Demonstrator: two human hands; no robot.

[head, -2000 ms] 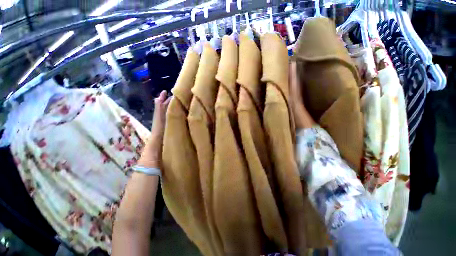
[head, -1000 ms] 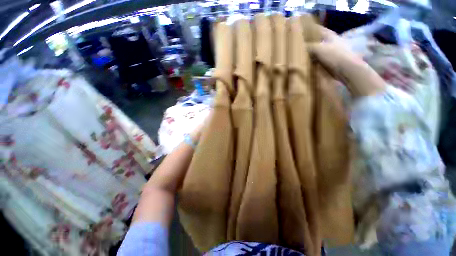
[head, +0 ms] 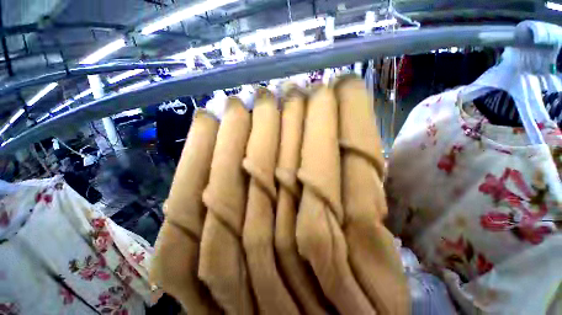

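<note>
Several tan coats (head: 259, 203) hang side by side in front of me, their collars and shoulders towards me. White hangers (head: 215, 103) show at their collars, with hooks over the grey rail (head: 246, 77). Neither of my hands is visible. A pale, blurred patch of cloth (head: 428, 289) shows low to the right of the coats; I cannot tell whether it is my sleeve. The lower parts of the coats are cut off by the bottom edge.
A white floral garment (head: 487, 191) hangs close on the right, with bunched pale hangers (head: 530, 80) above it. Another floral garment (head: 68, 246) hangs at the lower left. The rail curves across the upper view; dark workshop clutter stands behind.
The view has moved closer to the rail, which now crosses above the coats. Both my hands, seen at the coats before, are out of sight. The right floral garment looks larger.
</note>
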